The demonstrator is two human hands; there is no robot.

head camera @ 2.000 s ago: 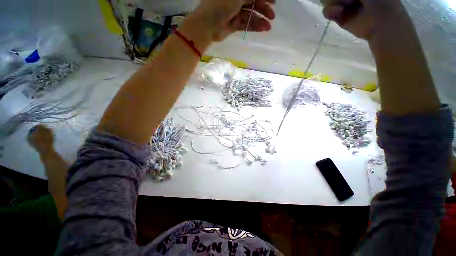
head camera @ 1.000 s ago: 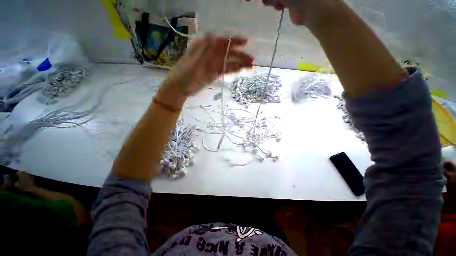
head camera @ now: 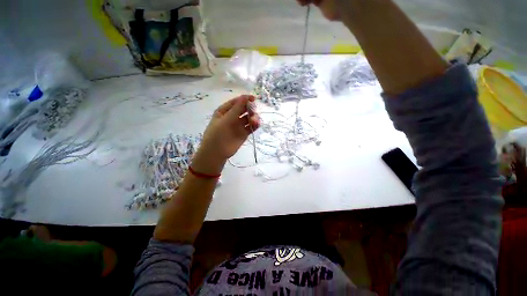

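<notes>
My left hand [head camera: 234, 124], with a red string at the wrist, holds a thin white cord [head camera: 254, 144] between its fingertips above the table; the cord's end hangs down. My right hand [head camera: 323, 7] is cut off by the top edge, its fingers closed on a pale cord [head camera: 305, 36] that hangs down toward the loose tangled cords [head camera: 292, 141] in the centre. Whether both hands hold the same cord I cannot tell. A dense pile of white corded bundles [head camera: 167, 165] lies left of my left forearm.
A black smartphone [head camera: 400, 167] lies at right. Bundle heaps [head camera: 289, 81] and a clear plastic bag [head camera: 248, 65] are at back centre. A tote bag [head camera: 170, 43] stands behind, a yellow basin [head camera: 503, 98] at right. People in green [head camera: 55, 260] and red [head camera: 514, 243] sit at both sides.
My left hand has come down from the top of the view to above the table centre, its fingers now closed on a cord. My right hand has moved left and up, still holding a cord.
</notes>
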